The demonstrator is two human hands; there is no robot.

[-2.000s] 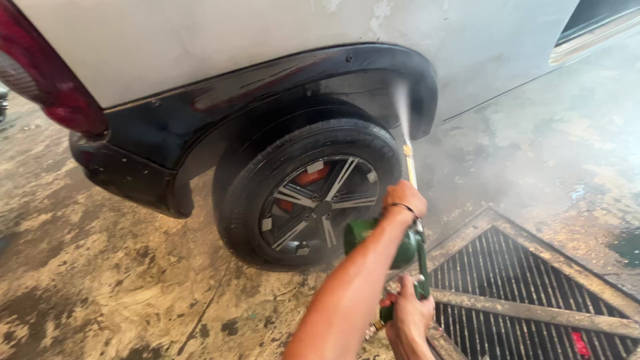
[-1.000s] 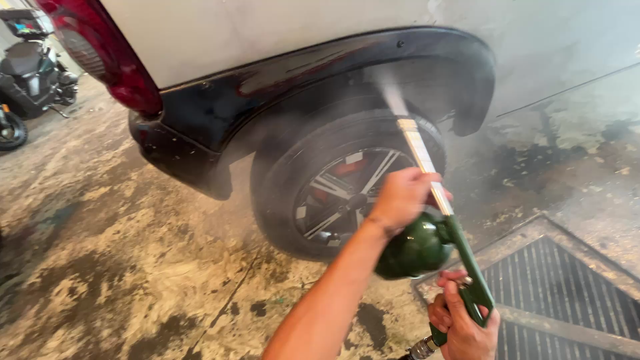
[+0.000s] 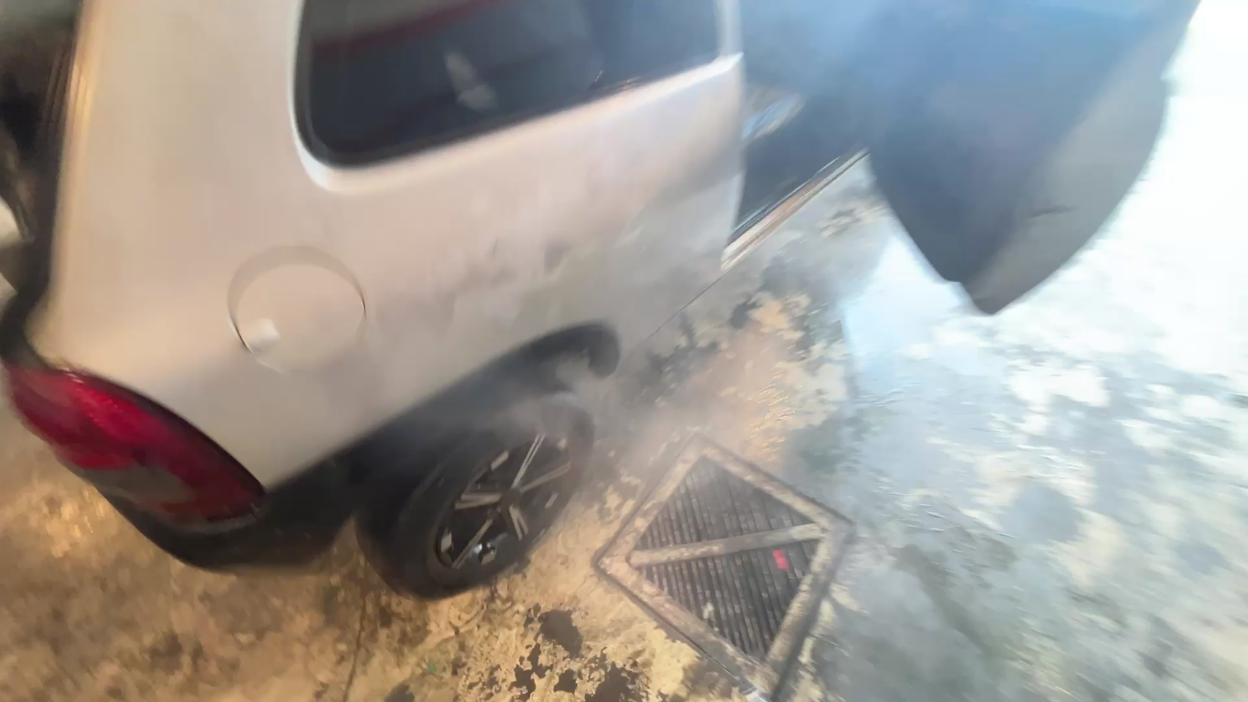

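Note:
Neither my left hand nor my right hand shows in the head view, and the spray gun is out of sight too. A light-coloured car body (image 3: 487, 253) fills the left and middle, blurred. Its rear wheel (image 3: 497, 507), with a black tyre and a spoked rim, sits under the black wheel arch trim (image 3: 517, 370). Thin mist hangs about the arch and the lower body. The round fuel flap (image 3: 297, 307) lies above and left of the wheel, and the red tail light (image 3: 136, 448) is at the lower left.
A metal floor drain grate (image 3: 726, 546) with a worn frame lies right of the wheel, a small red piece (image 3: 780, 559) on it. The stained floor (image 3: 975, 507) looks wet. An open car door (image 3: 1014, 166) extends at the upper right, hazy and blurred.
Both hands and the green spray gun with its lance, seen spraying at the wheel arch before, have left the view. The view has swung strongly, bringing the side window and door in.

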